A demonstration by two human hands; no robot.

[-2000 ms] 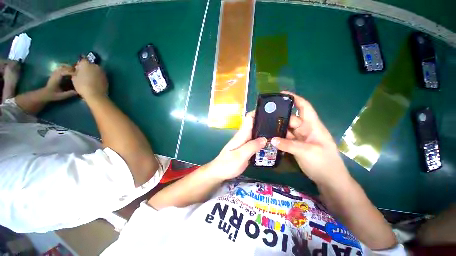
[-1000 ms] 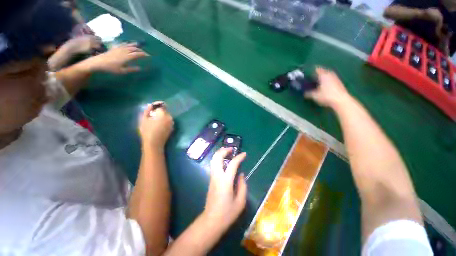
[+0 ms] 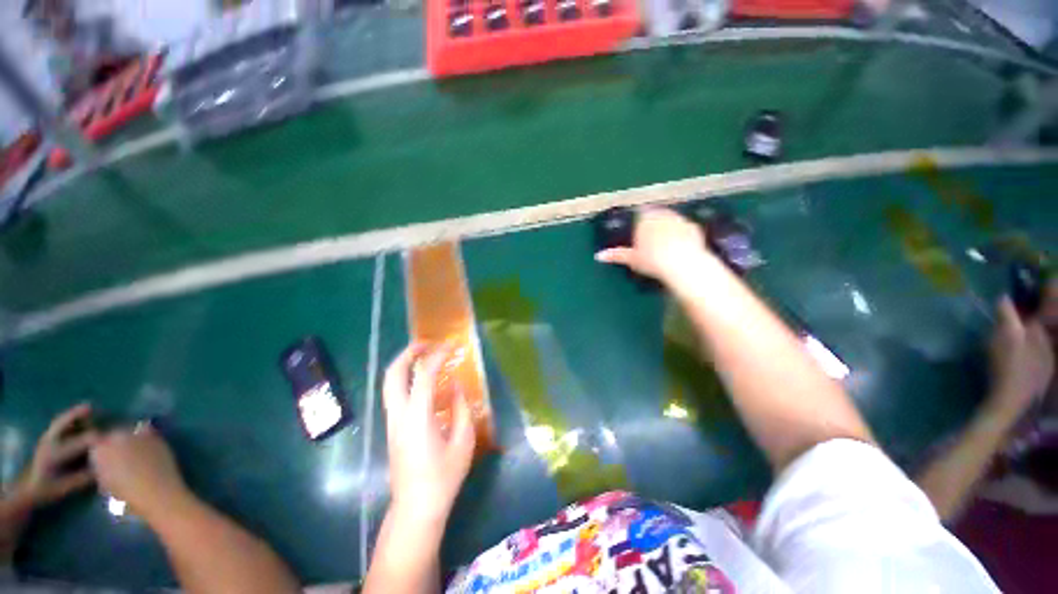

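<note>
My right hand (image 3: 667,246) reaches forward to the bench side of the pale rail, with its fingers on a black phone unit (image 3: 613,230); its grip is partly hidden. More phone units (image 3: 729,238) lie just right of this hand, blurred. My left hand (image 3: 427,427) is over the lower part of the orange strip (image 3: 439,290), fingers apart, with no part seen in it. One phone unit (image 3: 314,390) lies left of the thin white line, its silvery end towards me.
Yellow-green strips (image 3: 522,377) lie on the bench. Across the pale rail (image 3: 534,214), one phone (image 3: 763,137) lies on the green conveyor. A red parts tray (image 3: 534,46) and clear plastic trays (image 3: 238,87) stand on the far side. Workers' hands (image 3: 139,470) are at left and right (image 3: 1021,354).
The view has turned right. My right hand has come back from the conveyor to the bench side with a dark phone. My left hand has left the phone at the left and moved over the orange strip.
</note>
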